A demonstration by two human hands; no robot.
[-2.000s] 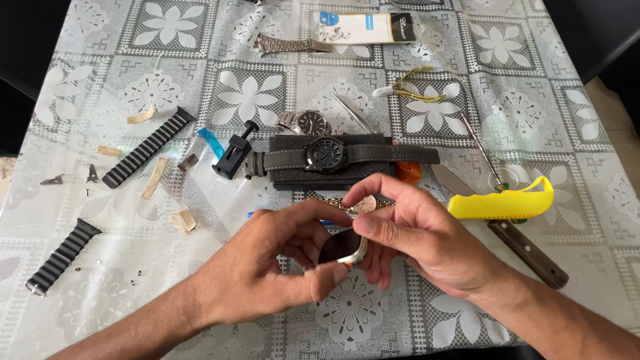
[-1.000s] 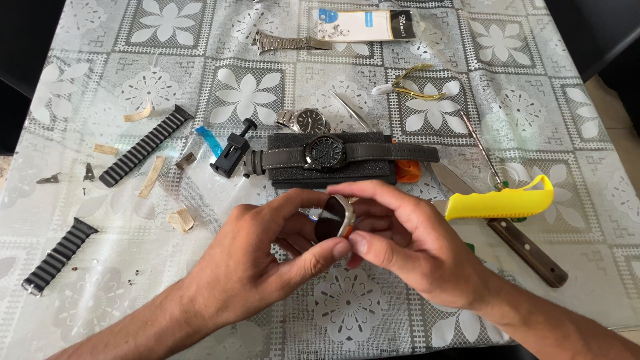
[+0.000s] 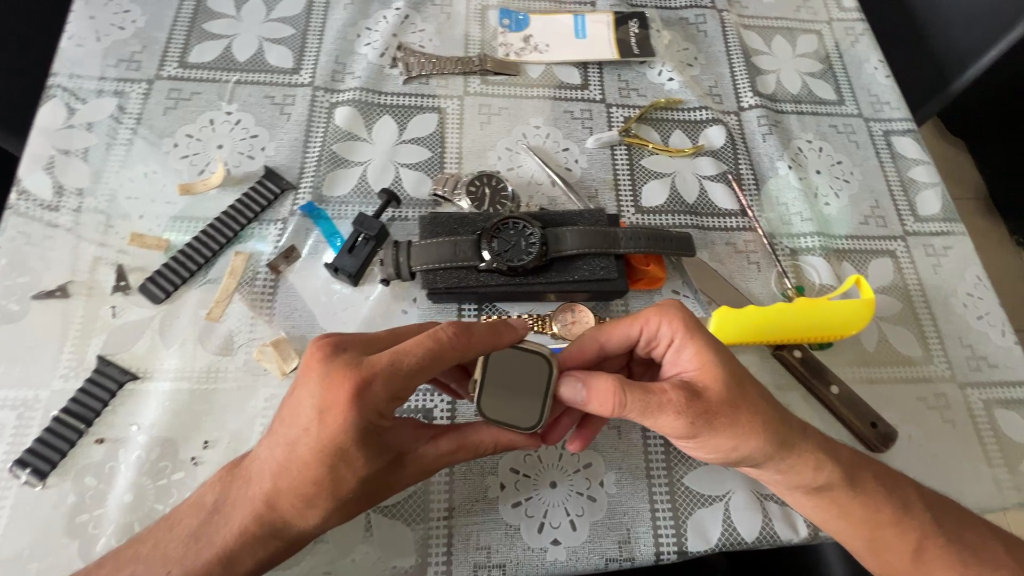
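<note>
A rectangular smartwatch case [image 3: 516, 387] with a dark screen and metal frame is between both hands, with no band visible on it. My left hand [image 3: 376, 400] grips its top and bottom edges, while my right hand [image 3: 648, 384] pinches its right side. Just beyond the fingers lies a gold-tone wristwatch [image 3: 573, 320] with a pinkish dial, its bracelet partly hidden. Behind that, a black watch with a dark strap [image 3: 513, 244] rests across a black foam block [image 3: 456, 284]. Two black ridged band pieces lie at the left, a longer one [image 3: 216, 236] and a shorter one [image 3: 70, 424].
Around the block are a black band-link tool [image 3: 358, 248], a steel watch [image 3: 487, 192] and tweezers [image 3: 556, 178]. Gold-handled nippers [image 3: 652, 140], a slim screwdriver [image 3: 760, 228], a yellow handle [image 3: 792, 316] and a wooden-handled knife [image 3: 836, 396] lie right. A metal bracelet [image 3: 452, 64] is at the far side.
The smartwatch case has been turned, and its screen now faces the camera upright. The gold-tone watch, hidden by my hands one second ago, shows again beyond them.
</note>
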